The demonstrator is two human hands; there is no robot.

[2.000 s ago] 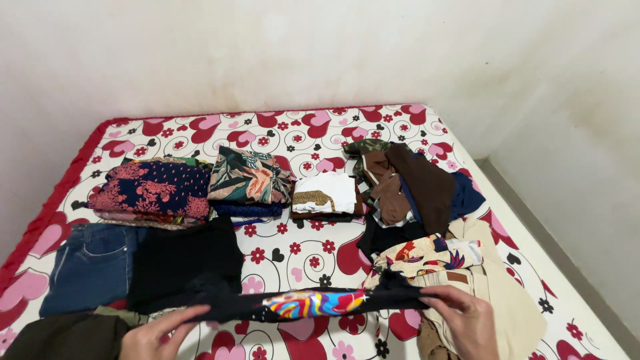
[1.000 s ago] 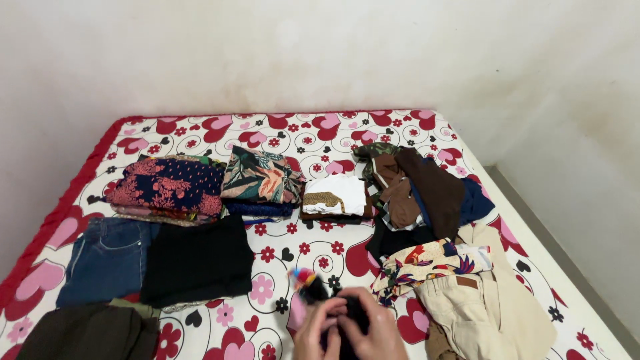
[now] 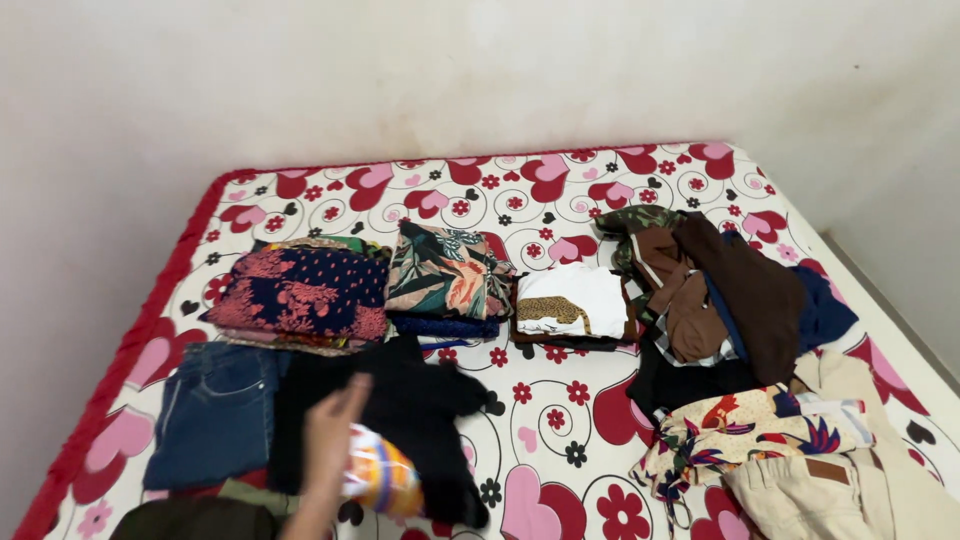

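Observation:
My left hand (image 3: 334, 442), blurred by motion, is over the lower left part of the bed. It is at the left edge of a black garment with a multicolored print (image 3: 386, 476); whether its fingers grip the cloth cannot be told. That garment lies loosely, overlapping folded black clothing (image 3: 296, 420). Folded blue jeans (image 3: 214, 412) are just left of the black clothing. My right hand is out of view.
Behind are folded stacks topped by a navy-and-coral garment (image 3: 307, 292), a leaf-print garment (image 3: 442, 274) and a white leopard-print top (image 3: 574, 300). Loose brown clothes (image 3: 742, 292), a bird-print garment (image 3: 750, 431) and beige pants (image 3: 795, 487) lie right; a dark olive garment (image 3: 195, 517) lies lower left.
Both hands held the black printed garment stretched, then gathered it near the bottom center. Now it lies looser at the left, by my left hand; my right hand has left the view.

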